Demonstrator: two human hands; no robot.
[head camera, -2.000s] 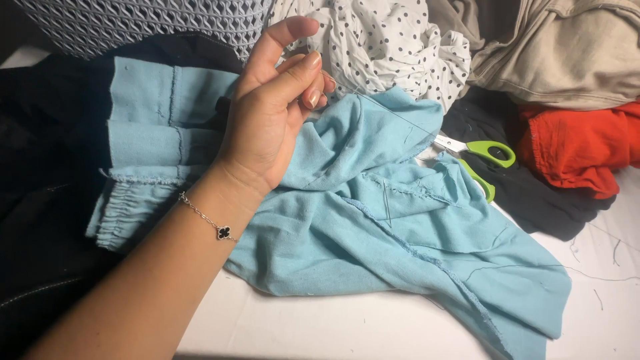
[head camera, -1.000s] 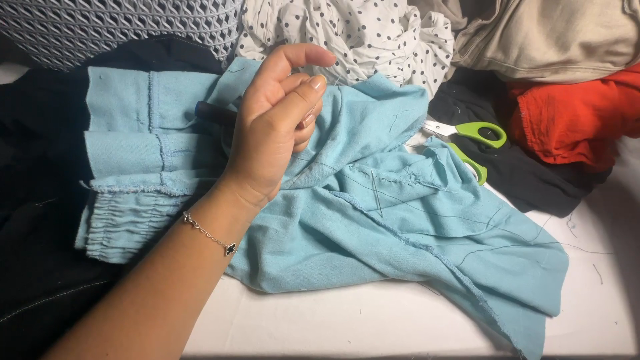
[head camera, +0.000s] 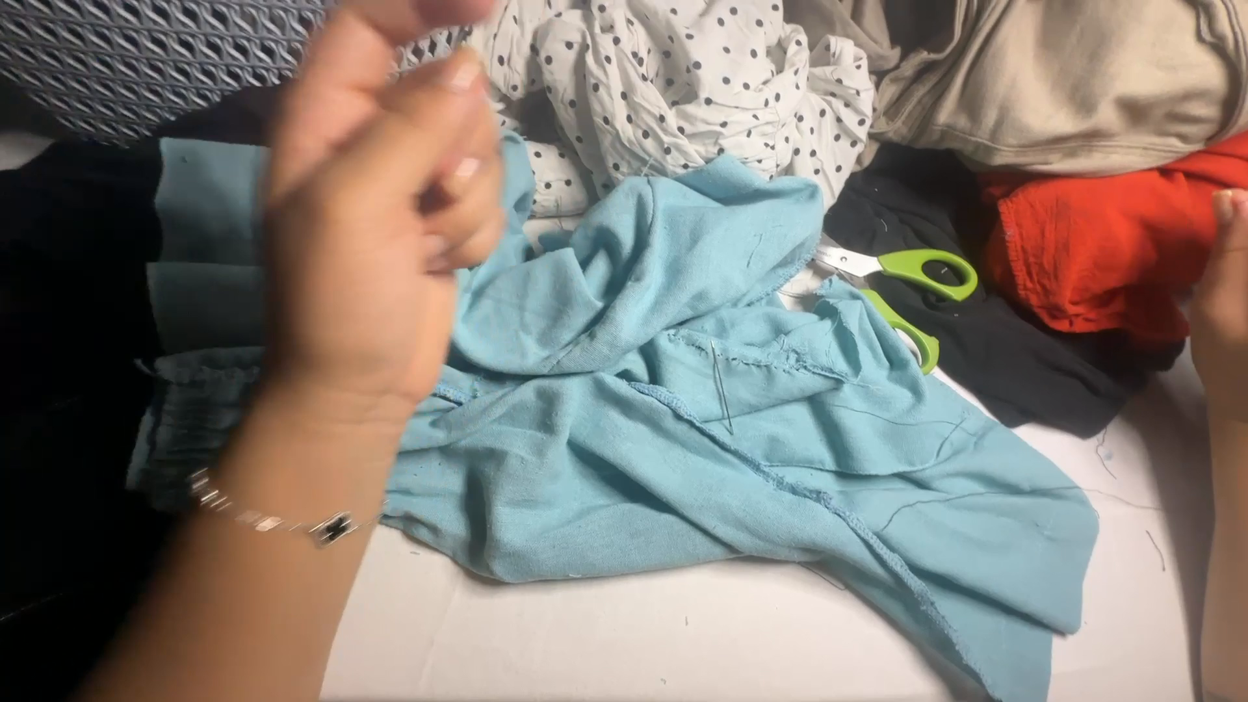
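Observation:
My left hand (head camera: 380, 205), with a chain bracelet at the wrist, is raised over the left part of a light blue garment (head camera: 546, 468). Its fingers are curled and blurred; whether something thin is between them cannot be seen. The garment lies crumpled, with overlocked seams, loose dark threads and a gathered part at left. Green-handled scissors (head camera: 926, 273) lie at its upper right, their blades partly hidden by the blue fabric. At the right edge, my right hand (head camera: 1227, 273) is cut off by the frame, its thumb tip in front of red fabric (head camera: 1092, 244); its grip is hidden.
White fabric with black dots (head camera: 682, 88) is heaped behind the garment, beside beige fabric (head camera: 1053, 88). Black cloth (head camera: 1014, 361) lies under the scissors. A grey woven plastic basket (head camera: 146, 58) stands at back left, near dark fabric (head camera: 68, 390). Thread scraps dot the white surface (head camera: 585, 634).
My right hand and forearm have come into view at the right edge. My left hand has moved up in the view and looks larger. The scissors still lie by the blue garment.

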